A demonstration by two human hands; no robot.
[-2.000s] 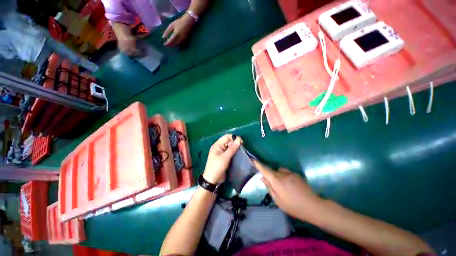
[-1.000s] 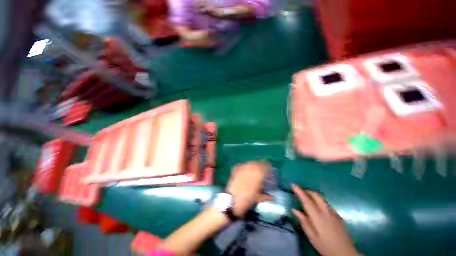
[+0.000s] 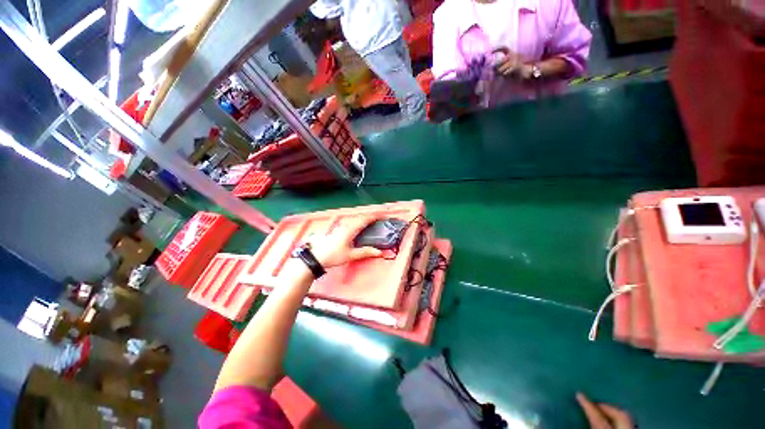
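My left hand (image 3: 340, 243) is over the top tray of the left pink tray stack (image 3: 335, 281), its fingers on a filled grey drawstring pouch (image 3: 382, 234) at the tray's right end. Black cords hang over that end. Flat grey pouches (image 3: 436, 394) with black cords lie on the green bench close to my body. My right hand (image 3: 606, 412) is cut off by the bottom edge; only some fingers show, apart, with nothing seen in them.
The right pink tray stack (image 3: 671, 293) holds a white device (image 3: 703, 219), with white straps over its edge and a green patch (image 3: 738, 335). A tall red stack (image 3: 721, 100) stands behind. A person in pink (image 3: 512, 42) is across the bench. A metal post crosses the left side.
The view has swung left. My left hand has moved from in front of my body to the left tray stack, with a filled pouch now under its fingers. My right hand is nearly out of view.
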